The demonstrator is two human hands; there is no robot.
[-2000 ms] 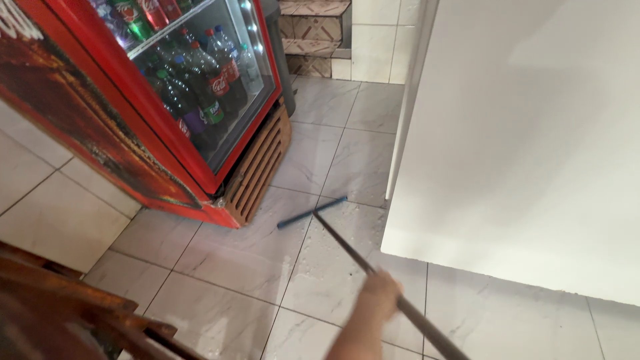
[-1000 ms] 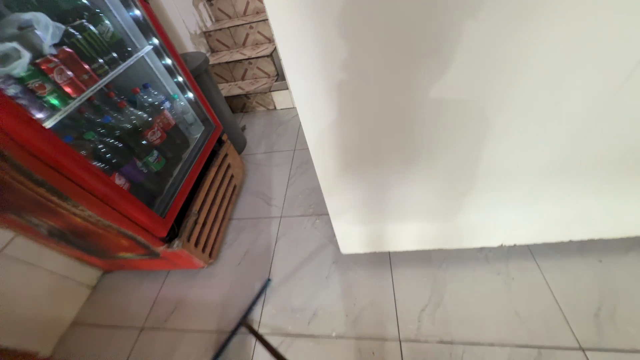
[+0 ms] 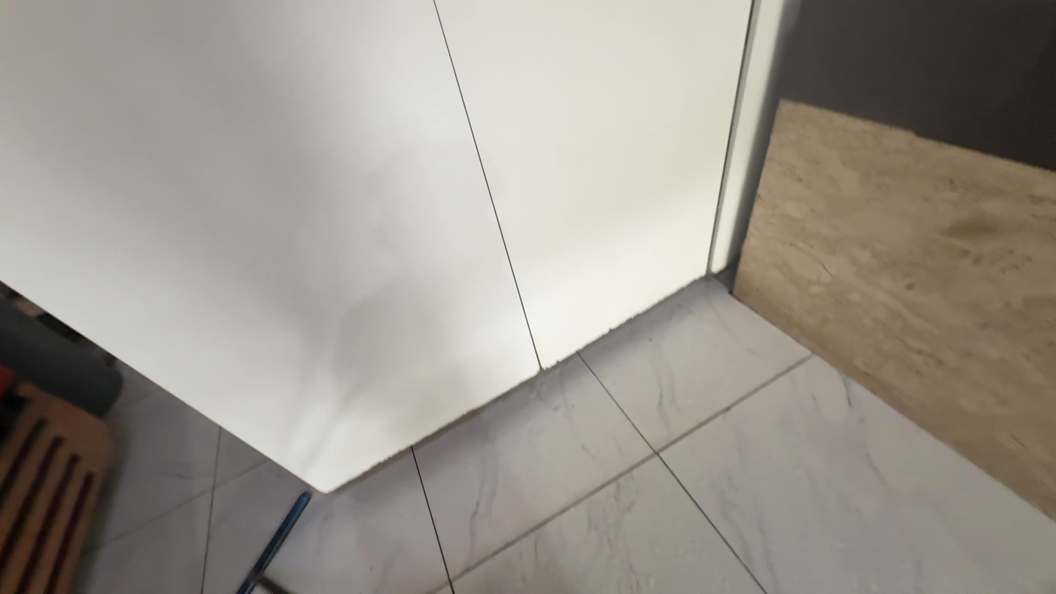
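The blue blade of a floor squeegee (image 3: pixel 280 532) rests on the tiled floor (image 3: pixel 569 487) at the lower left, just below the bottom corner of a white panel (image 3: pixel 462 247). Only a short stretch of its dark handle (image 3: pixel 268 584) shows before the bottom edge of the view cuts it off. Neither my left hand nor my right hand is in the picture, so how the handle is held is hidden.
Slatted brown base (image 3: pixel 54 495) of the red drinks fridge at the lower left, with a dark grey bin (image 3: pixel 62 363) behind it. A beige stone-look panel (image 3: pixel 907 272) stands at the right, below a dark surface (image 3: pixel 932 66).
The view has swung well to the right. My hand, seen on the squeegee handle two seconds ago, is out of the picture. The blade is now beside the white panel's corner.
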